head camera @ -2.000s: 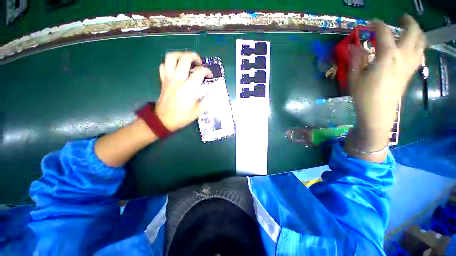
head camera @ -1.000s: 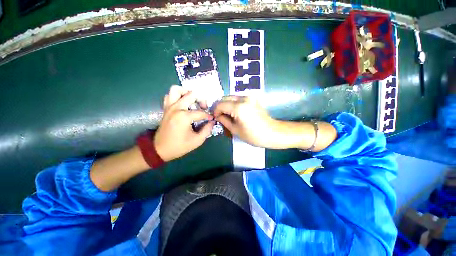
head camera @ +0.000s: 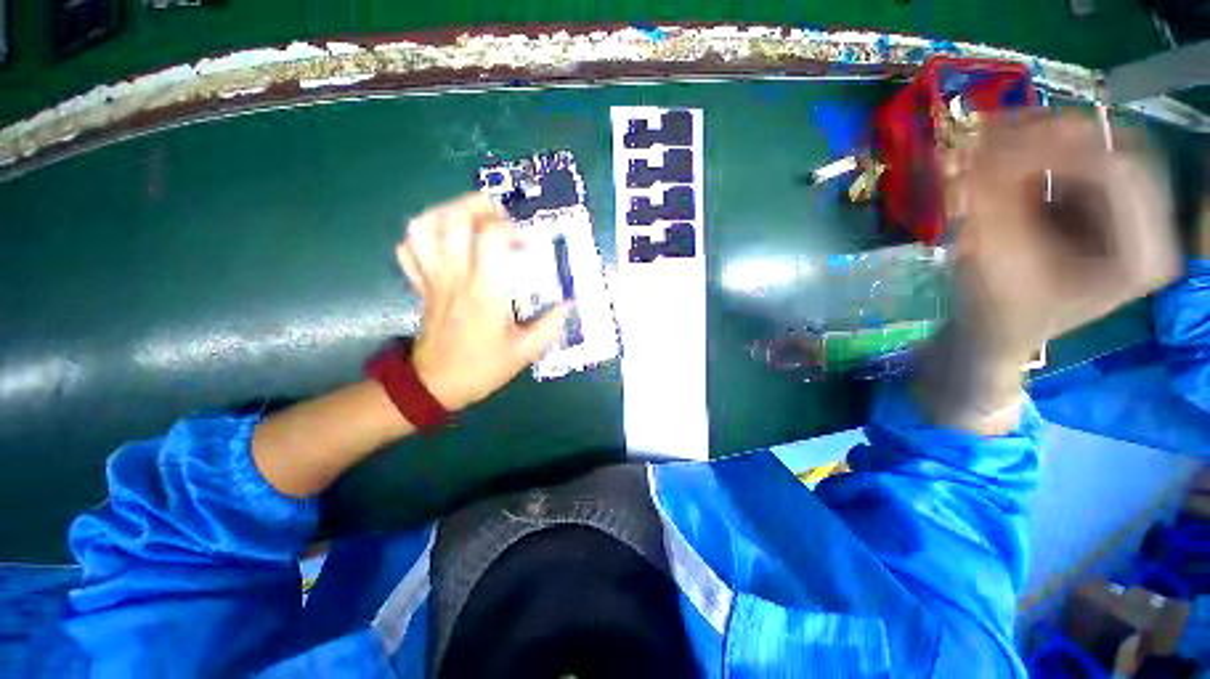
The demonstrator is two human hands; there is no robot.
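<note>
A phone mid-frame (head camera: 591,285) lies on the green bench, its dark mainboard end (head camera: 537,186) away from me and a black strip down its middle. My left hand (head camera: 467,299) rests on its left side, thumb on the lower part and fingers partly spread; whether it grips the frame is unclear. My right hand (head camera: 1055,232) is blurred at the right, in front of the red parts bin's near right side. The red bin (head camera: 913,153) holds tan parts. The release liner strip (head camera: 666,358) lies right of the frame, with several black stickers (head camera: 661,169) at its far end.
A clear plastic bag with a green patch (head camera: 882,342) lies below the bin. Small tan pieces (head camera: 865,181) lie at the bin's left side. A worn whitish ledge (head camera: 504,53) crosses the back. Another person's blue sleeve (head camera: 1181,312) shows at the right edge.
My right hand has left the phone frame and moved right to the bin. My left hand has opened out somewhat on the frame, and the black strip there is now uncovered.
</note>
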